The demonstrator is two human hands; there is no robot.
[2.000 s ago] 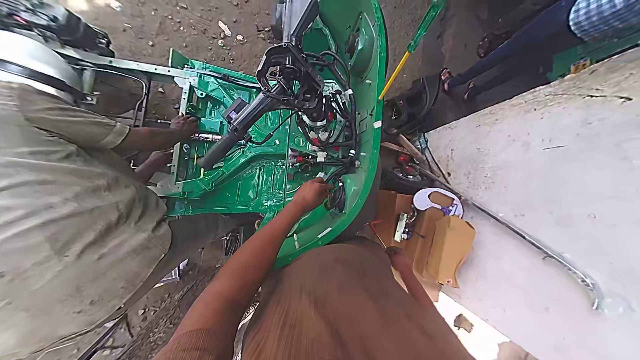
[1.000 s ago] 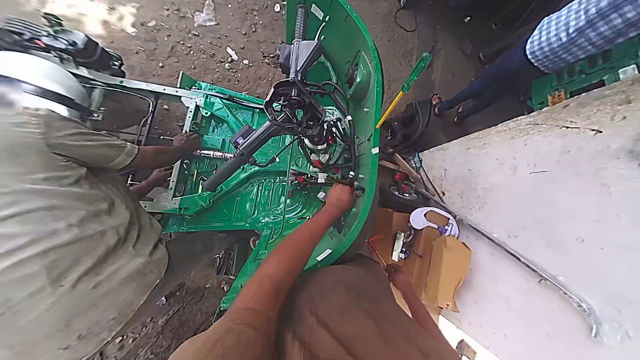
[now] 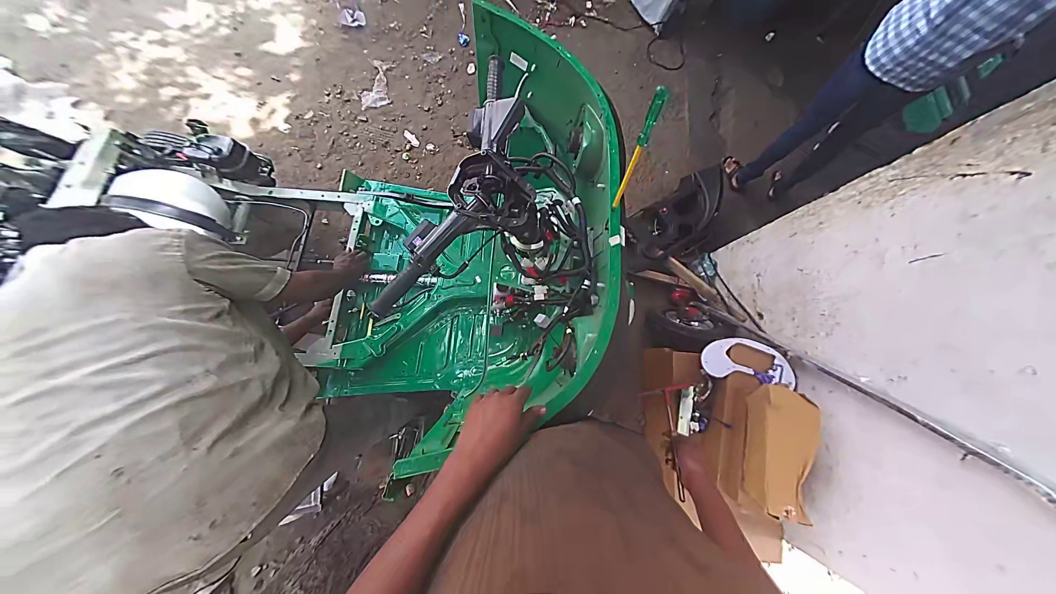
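My left hand rests on the lower edge of the green metal body shell of a vehicle, fingers on the rim, below the bundle of black wiring. Above the green floor panel stands a handlebar with black grips. My right hand is low at the right, over an open cardboard box, with a thin dark rod-like tool at its fingers; its grip is partly hidden. Near it in the box lies a pale metal part. A screwdriver with a green handle stands at the shell's outer edge.
At the left a co-worker bends over the frame, both hands at the floor panel's edge. Another person's legs are at the upper right. A white wall runs along the right; a small wheel and a white plate lie beside it.
My left hand has moved from the wiring down to the shell's lower rim. My right hand stays by the cardboard box. The co-worker's hands remain at the panel's edge.
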